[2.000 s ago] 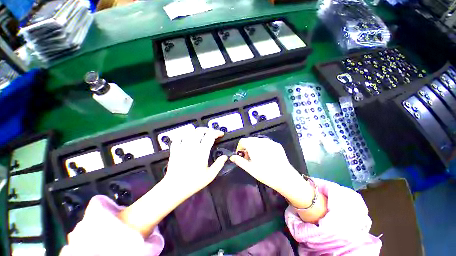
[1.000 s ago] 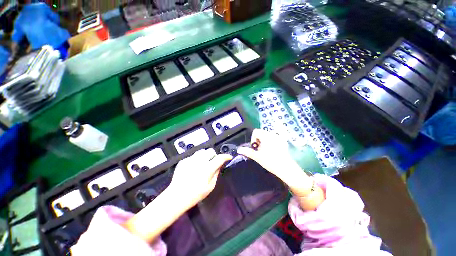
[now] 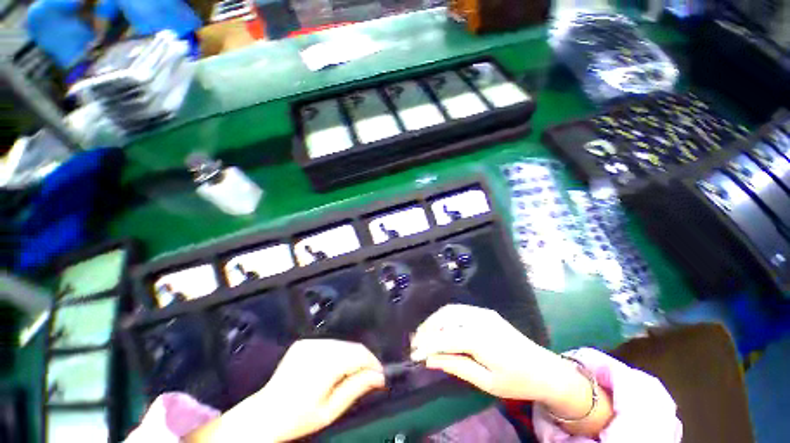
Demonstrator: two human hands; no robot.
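Note:
My left hand [image 3: 325, 385] and my right hand [image 3: 489, 355] are bare, with fingertips close together over the tray's lower part. Both pinch a small dark piece [image 3: 401, 372] between them; blur hides what it is. Under and beyond them lies a black foam tray [image 3: 530, 298] with dark purple-black phone back covers [image 3: 498, 281] in its slots, each with round black camera circles. Another black tray edge [image 3: 137, 279] lies just behind, overlapped, with white covers [image 3: 400, 223] showing. My hands and forearms hide the near parts of several dark covers.
Behind stands a tray stack [image 3: 416, 149] with covers. A white bottle [image 3: 229, 188] is at left, pale green covers [image 3: 87, 324] at far left. Lens sheets [image 3: 541, 229], a loose parts tray [image 3: 567, 138], another cover tray [image 3: 736, 203] and a brown carton [image 3: 693, 372] are at right. Blue-clothed people show at top left.
Both hands have moved from the dark covers' camera circles down towards the tray's near side. Those circles now show uncovered. The view swung left, then back.

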